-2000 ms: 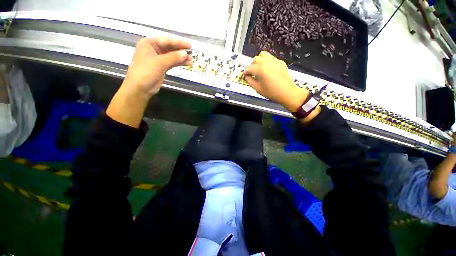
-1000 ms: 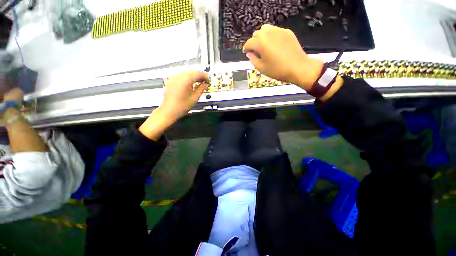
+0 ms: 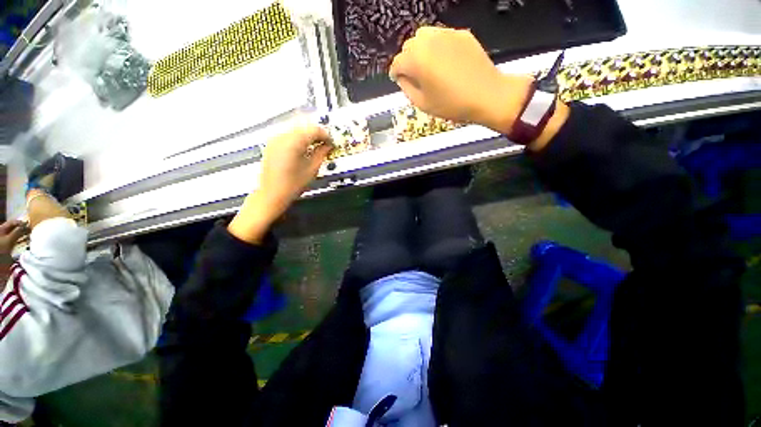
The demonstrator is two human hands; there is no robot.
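Note:
A circuit board panel lies in the silvery conveyor rail. My left hand is at its left end, with thumb and fingertips together at the board edge; whether they hold a part is too small to tell. My right hand is raised over the near edge of the black component tray, fingers curled down; its fingertips and anything in them are hidden. Dark loose capacitors are heaped in the tray's left part. More boards run along the rail to the right.
Yellow components stand in rows at the back left, beside a clear bag. A neighbouring person's sleeve and arm are at the far left. A blue stool stands below right. A dark wrist strap is on my right wrist.
The view has turned, bringing the left neighbour further in. My left hand stays at the board's left end. My right hand stays near the tray's near edge, slightly further left in the picture.

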